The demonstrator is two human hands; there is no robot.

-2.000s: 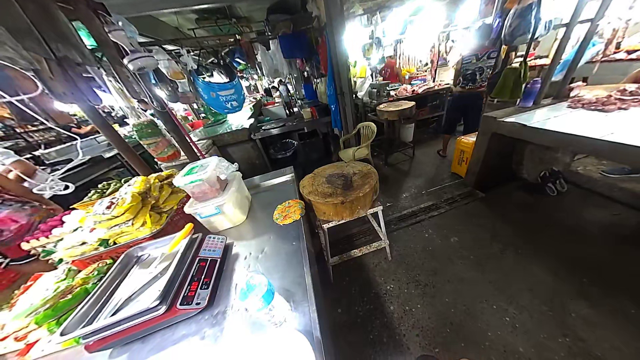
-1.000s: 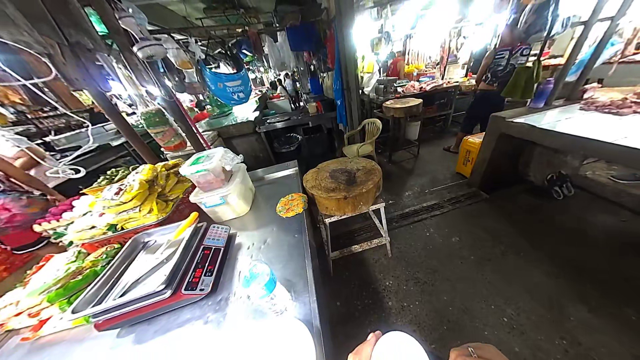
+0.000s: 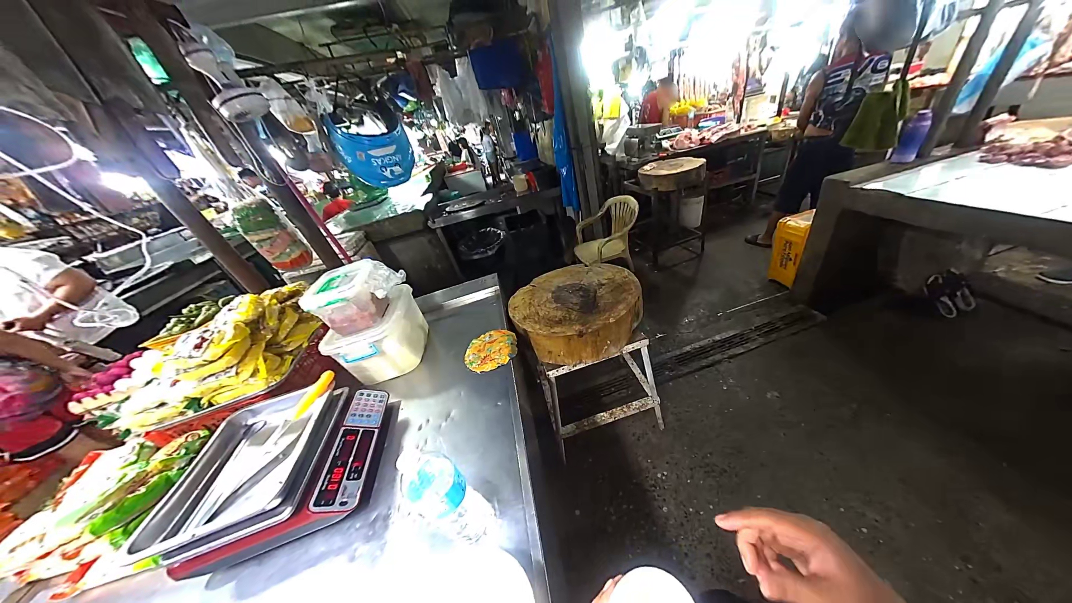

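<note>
At the bottom edge, my left hand (image 3: 609,590) shows only some fingers, closed on the side of a round white object (image 3: 651,586) that is overexposed and cut off by the frame. To its right my right hand (image 3: 791,553) is raised over the floor, fingers partly curled, thumb and forefinger apart, holding nothing. Left of both hands, a clear plastic bottle with a blue label (image 3: 440,486) lies on the steel table (image 3: 486,427). A digital scale with a red base (image 3: 347,469) carries a metal tray (image 3: 201,494) and a yellow-handled knife (image 3: 314,394).
Beyond the steel table stands a round wooden chopping block (image 3: 578,310) on a metal stand. Stacked plastic tubs (image 3: 377,339) and a colourful round mat (image 3: 490,350) are on the table, bagged produce (image 3: 243,343) at left. A yellow crate (image 3: 790,247) and a person (image 3: 825,126) are farther back.
Both hands were out of view two seconds ago, then came in at the bottom edge. Since one second ago my right hand has risen farther into view, while less of my left hand shows.
</note>
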